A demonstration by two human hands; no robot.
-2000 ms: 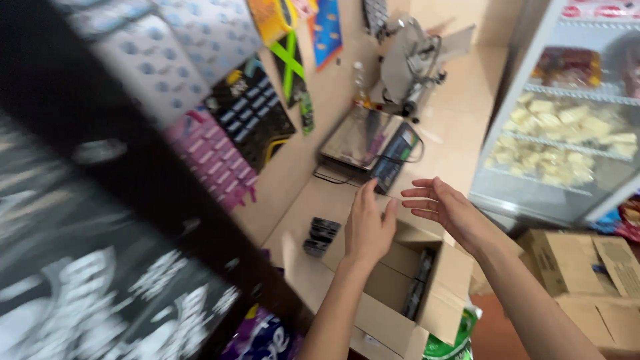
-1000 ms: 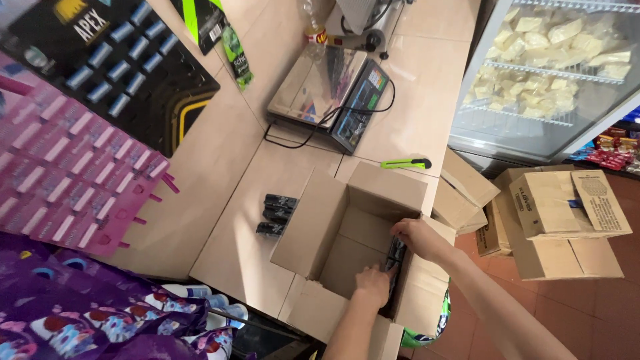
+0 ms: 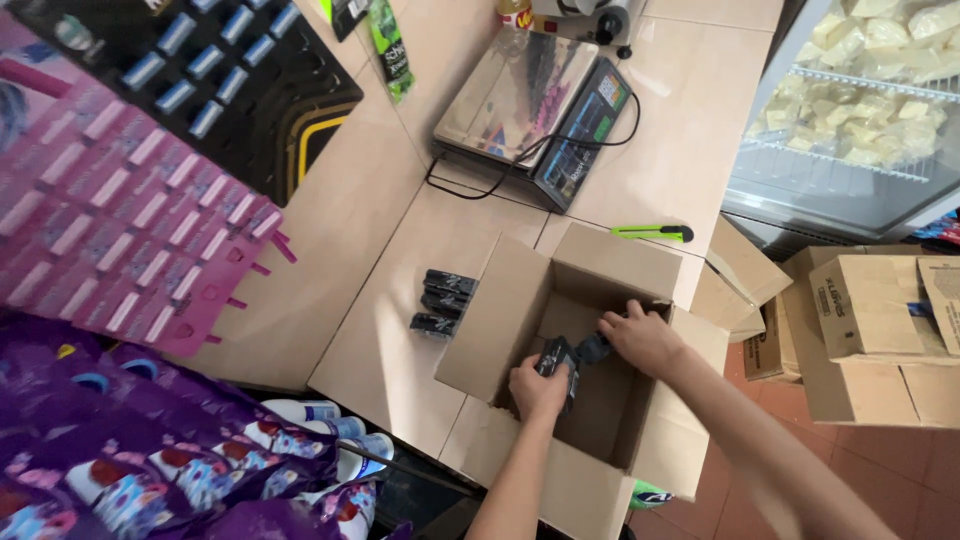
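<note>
An open cardboard box (image 3: 487, 330) stands on the tiled counter, its flaps spread. Inside it, my left hand (image 3: 540, 390) grips black packages (image 3: 559, 356) with a shiny wrapper. To the right, also within the box, my right hand (image 3: 637, 337) has its fingers on another small dark package (image 3: 592, 349). Several similar black packages (image 3: 446, 292) lie in a short row on the counter, just left of the box's left flap. A green utility knife (image 3: 651, 233) rests on the counter above the box.
A scale (image 3: 525, 105) with a looping black cable stands behind the box. Cardboard boxes (image 3: 862, 307) are on the floor at right, below a glass-fronted fridge (image 3: 847, 112). Pink and black display cards (image 3: 135, 217) hang at left above purple bags (image 3: 187, 450). White bottles (image 3: 360, 450) stand below the counter.
My left hand has come away from the box's right side towards its left wall, with black packages in it. Two seconds ago both hands were above the box with nothing in them.
</note>
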